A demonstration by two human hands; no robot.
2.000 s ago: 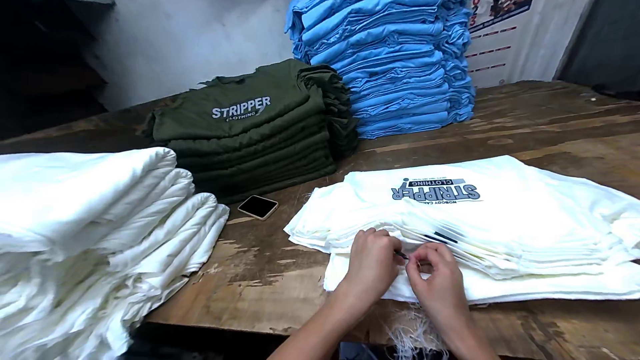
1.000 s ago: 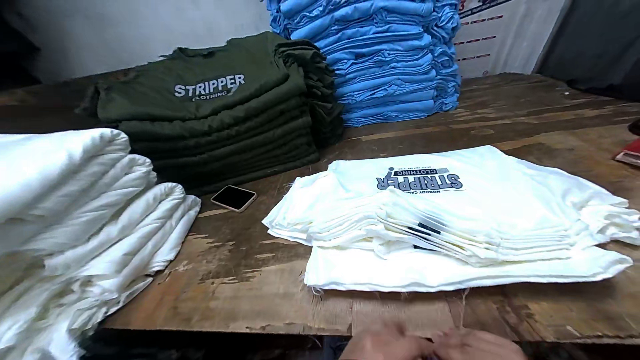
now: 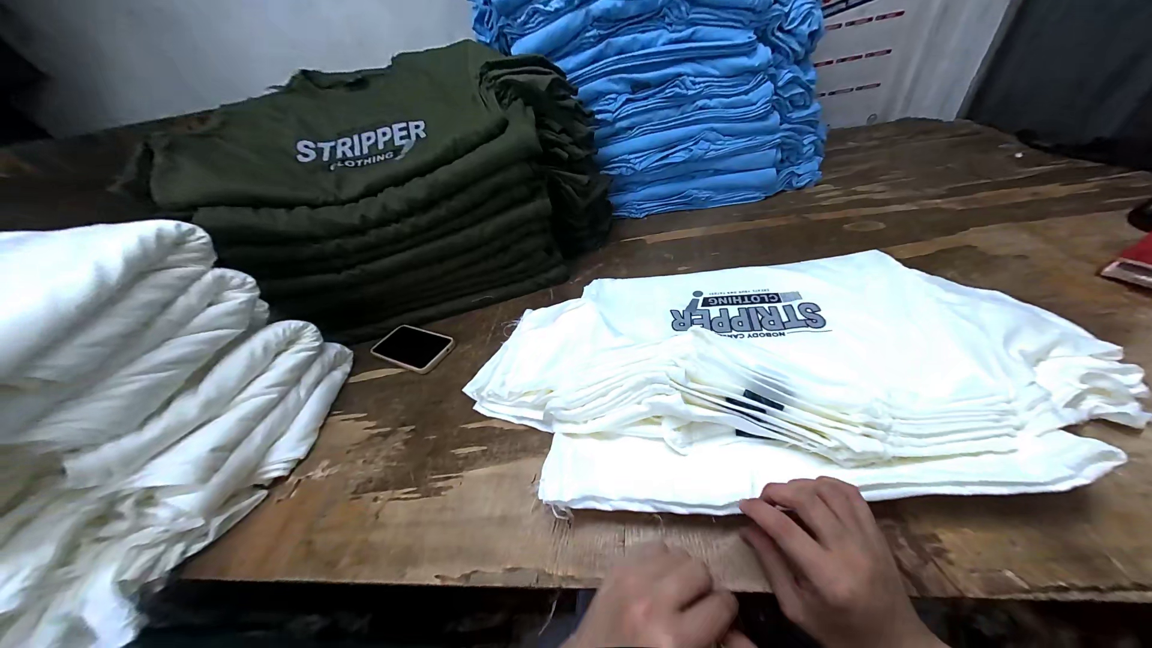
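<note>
White printed T-shirts lie in a layered pile on the wooden table, their collars and dark neck labels toward me. At the pile's near edge is my right hand, its thumb and index finger close to the lowest white cloth; whether they pinch it or a thread is unclear. My left hand is just left of it, over the table's front edge, blurred and with curled fingers; what it may hold is hidden. Loose threads hang from the cloth's near left corner.
White folded fabric is heaped at the left. Behind stand stacks of dark green T-shirts and light blue garments. A smartphone lies between the piles. A red object is at the right edge of the wooden table.
Both hands have left the shirts' collars, dropped below the table's front edge, and come up again; my right hand is now at the pile's near edge. The view has shifted somewhat.
</note>
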